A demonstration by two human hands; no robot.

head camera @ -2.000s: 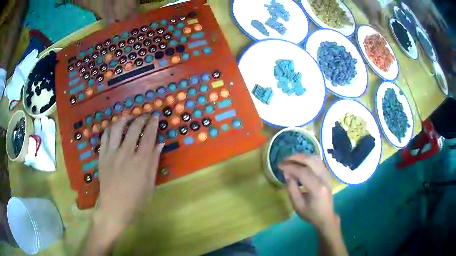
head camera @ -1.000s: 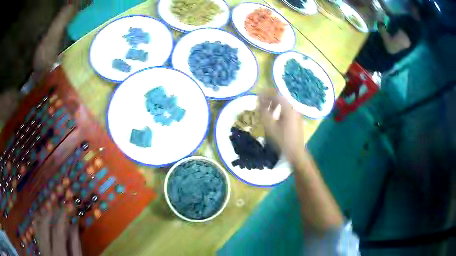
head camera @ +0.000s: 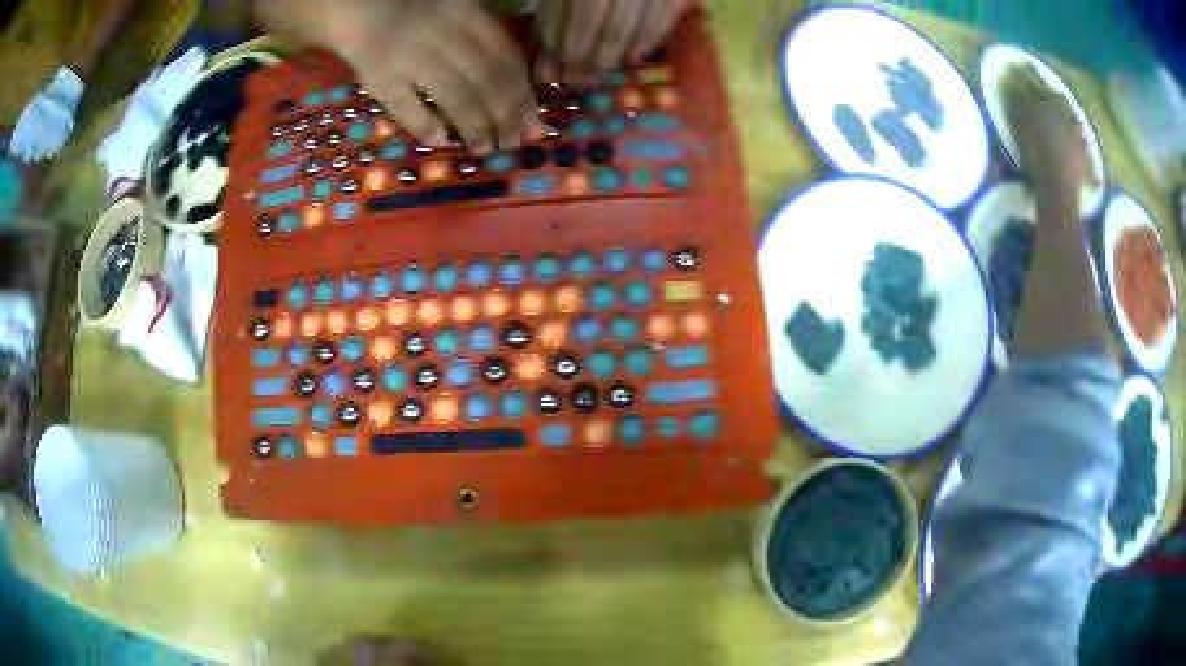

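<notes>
The red-orange keycap tray [head camera: 592,492] with two keyboard layouts lies in front of me. Round orange [head camera: 463,308], blue, teal and dark spots fill its rows, with a long dark bar [head camera: 446,442] at the bottom of each layout. My right hand [head camera: 1051,137] is blurred over the far-right plate of yellowish keycaps [head camera: 1027,81]; its fingers and anything in them cannot be made out. My left hand [head camera: 377,653] shows only as a blurred, cut-off patch of skin at the bottom edge, below the tray.
Another person's hands [head camera: 455,85] work on the upper layout. My sleeve crosses several plates at right. The bowl of teal-grey caps [head camera: 839,540] stands right of the tray. A white tub [head camera: 107,497], bowls and white gloves [head camera: 176,306] are at left.
My right hand has moved from the bowl past the yellow-and-black plate to the far-right plate. My left hand has come off the lower layout. The other person's hands now reach over the upper layout.
</notes>
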